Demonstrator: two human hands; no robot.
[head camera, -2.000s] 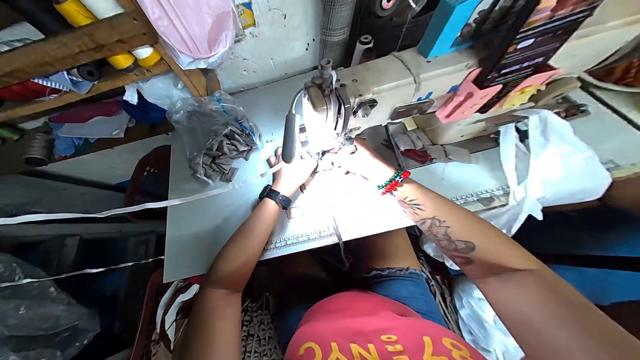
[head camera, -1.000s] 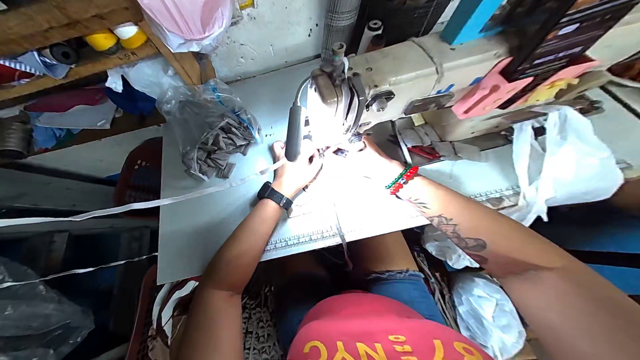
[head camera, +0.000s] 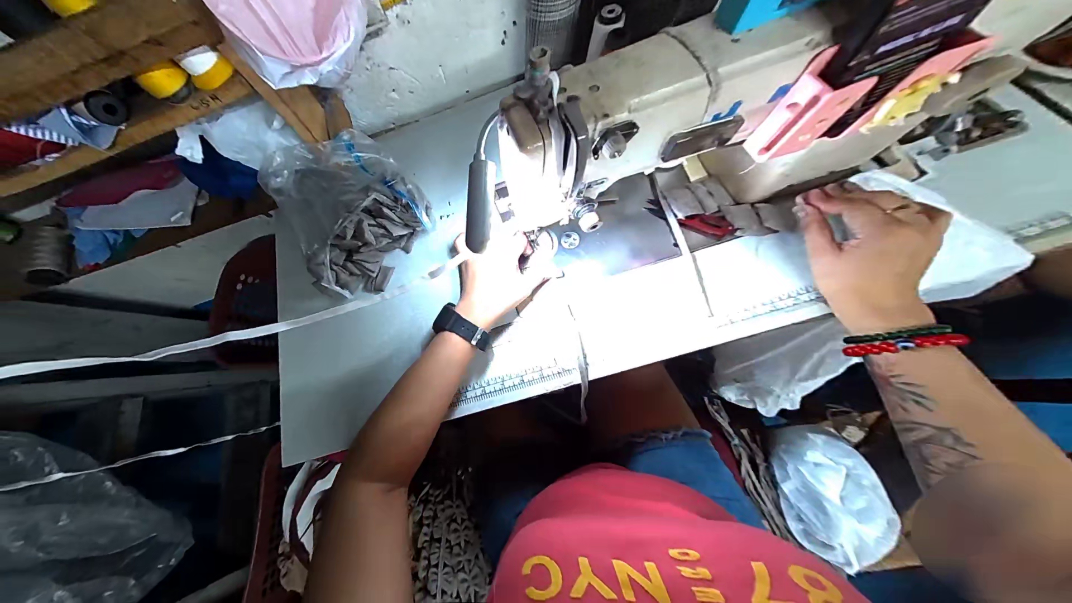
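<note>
My left hand is at the head of an industrial sewing machine, by the needle area, with its fingers curled; glare hides what they hold. A white fabric tape runs from the left edge up to this hand. My right hand is raised at the right, palm down and fingers bent, over the edge of a white plastic bag; whether it holds anything is not visible. Red-handled snips lie on the machine bed beside grey fabric pieces.
A clear plastic bag of folded grey pieces lies on the table's left part. A lamp hangs beside the machine head. Printed rulers line the front edge. Wooden shelves with thread stand at the left, and a pink bag hangs above.
My right hand has moved away from the needle area to the right, over to the white plastic bag. My left hand has stayed by the machine head.
</note>
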